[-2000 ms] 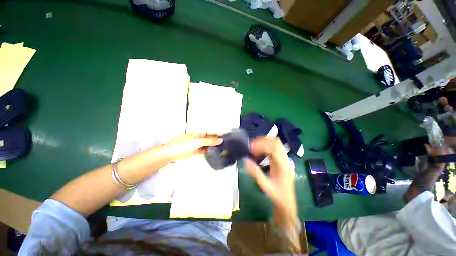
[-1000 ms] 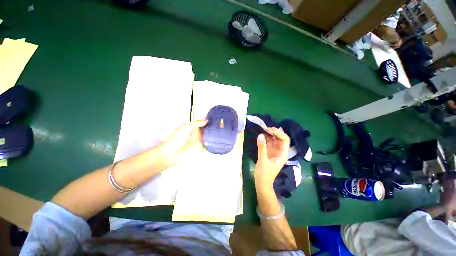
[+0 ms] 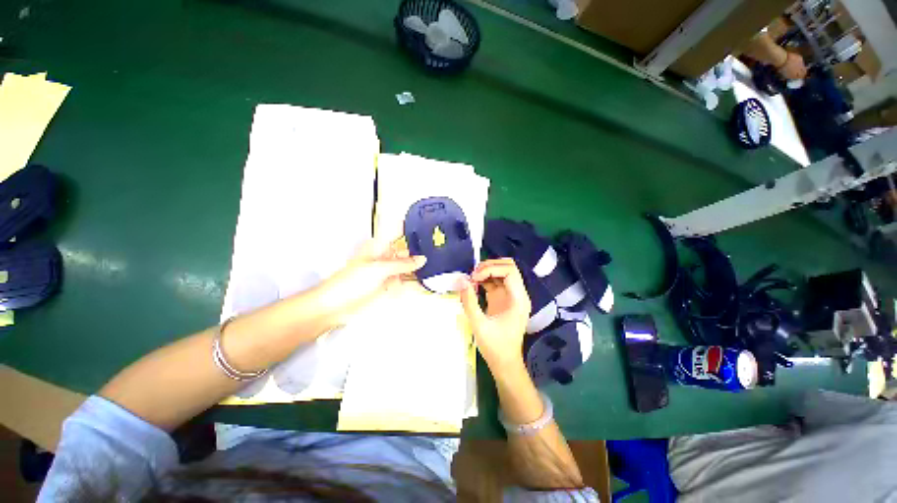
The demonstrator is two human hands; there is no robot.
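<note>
A dark navy fan base (image 3: 440, 236) with a small gold spot is held over the right-hand pad sheet (image 3: 393, 378). My left hand (image 3: 369, 280) grips its left lower edge, thumb on top. A whitish patch (image 3: 445, 282) shows at its lower edge. My right hand (image 3: 500, 309) has its fingertips at that lower right edge, pinched by the whitish patch; what they pinch is too small to tell. The left-hand pad sheet (image 3: 300, 196) shows several pale grey discs at its lower part.
Dark bases with whitish patches (image 3: 556, 354) lie right of the sheets. More bases (image 3: 29, 275) and yellow paper (image 3: 29, 123) lie at left. A phone (image 3: 644, 363), Pepsi can (image 3: 710, 366) and black straps (image 3: 708, 285) are at right. Fan head (image 3: 438, 36) stands across the bench.
The base was turned, showing its other face. My right hand has moved left from the heap to the base's lower edge. The fan head across the bench has shifted left in view.
</note>
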